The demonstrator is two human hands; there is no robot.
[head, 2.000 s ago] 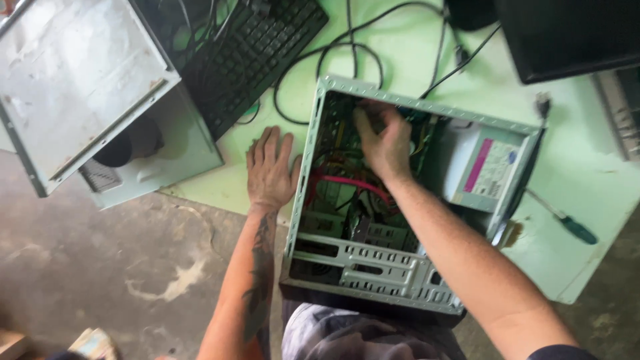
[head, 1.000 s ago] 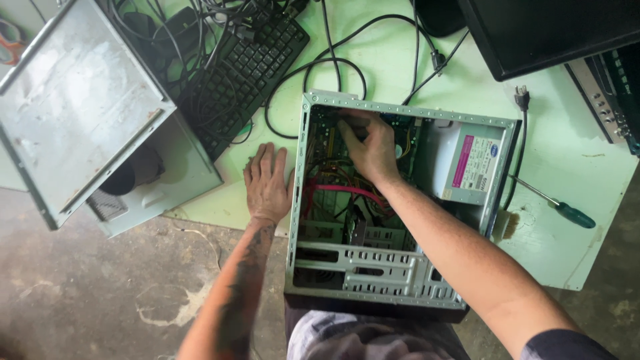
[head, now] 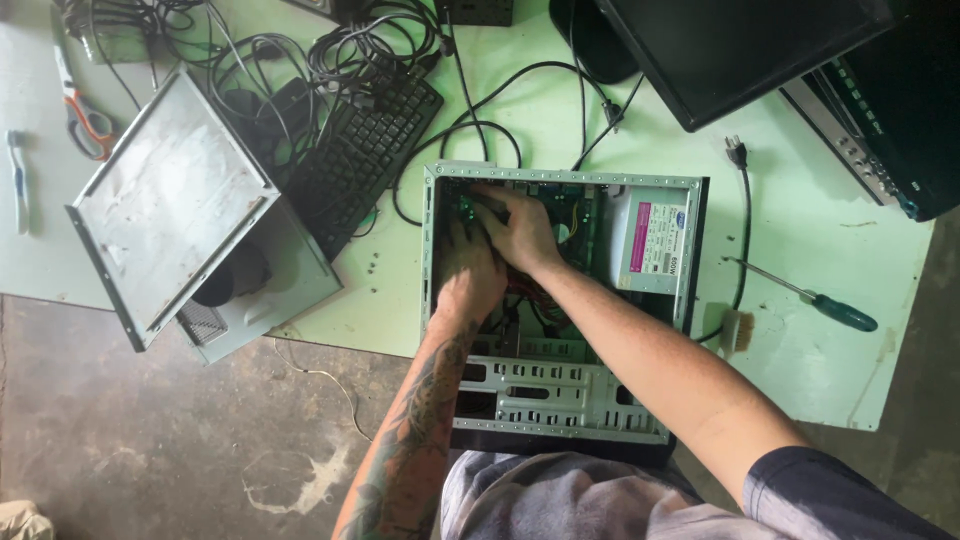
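An uncovered desktop computer case point(head: 562, 178) lies on its side at the table edge, its inside facing up. Both hands reach into its upper left part. My left hand point(head: 471, 274) is down against the case's left side, its fingertips in shadow. Beside it, my right hand point(head: 525, 232) has thumb and forefinger spread near a small green-lit board part point(head: 469, 208); whether it grips the part cannot be told. The power supply point(head: 656, 236) fills the upper right of the case, and the metal drive cage point(head: 551, 390) spans its lower end. Red cables run below my right hand.
Right of the case lie a screwdriver point(head: 844, 311), a brush point(head: 739, 332) and a power cord plug point(head: 736, 152). A monitor point(head: 750, 52) stands above. To the left are a keyboard point(head: 367, 150), tangled cables, metal side panels point(head: 176, 202), scissors point(head: 90, 127), a toothbrush point(head: 18, 184) and several screws point(head: 373, 271).
My left hand has moved from the tabletop left of the case into the case, beside my right hand. My right hand has stayed in the upper part of the case.
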